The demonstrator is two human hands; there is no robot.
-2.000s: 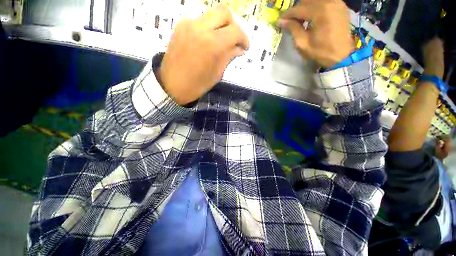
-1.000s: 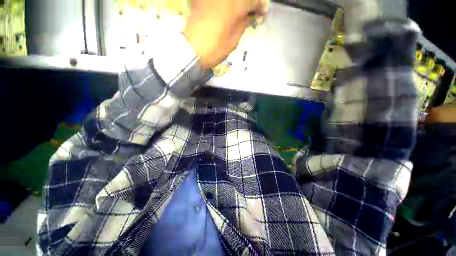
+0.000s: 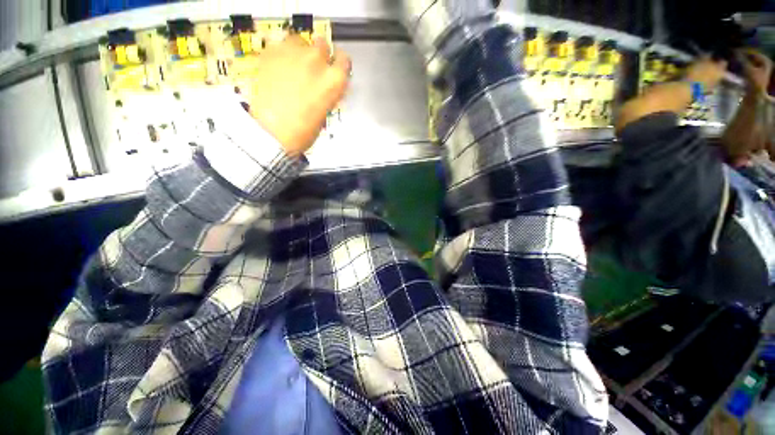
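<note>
A circuit board panel point(image 3: 153, 123) lies on the line in front of me, pale and overexposed, with yellow-and-black parts point(image 3: 183, 53) in a row along its far edge. My left hand point(image 3: 297, 89) is over the right end of this panel, fingers curled together; whether it holds a small part cannot be told. My right arm in its checked sleeve reaches forward past the line, and the right hand is cut off by the top edge of the picture.
The line rail point(image 3: 374, 160) runs along the near side. Another panel point(image 3: 569, 81) lies right of my right sleeve. At the right, another person's dark sleeve point(image 3: 671, 195) and hands are at the line. A black tray with small items is at the lower right.
The view has shifted, bringing the panel's far row of yellow-and-black parts into sight. My right hand, seen near the left hand two seconds ago, has reached forward out of the picture.
</note>
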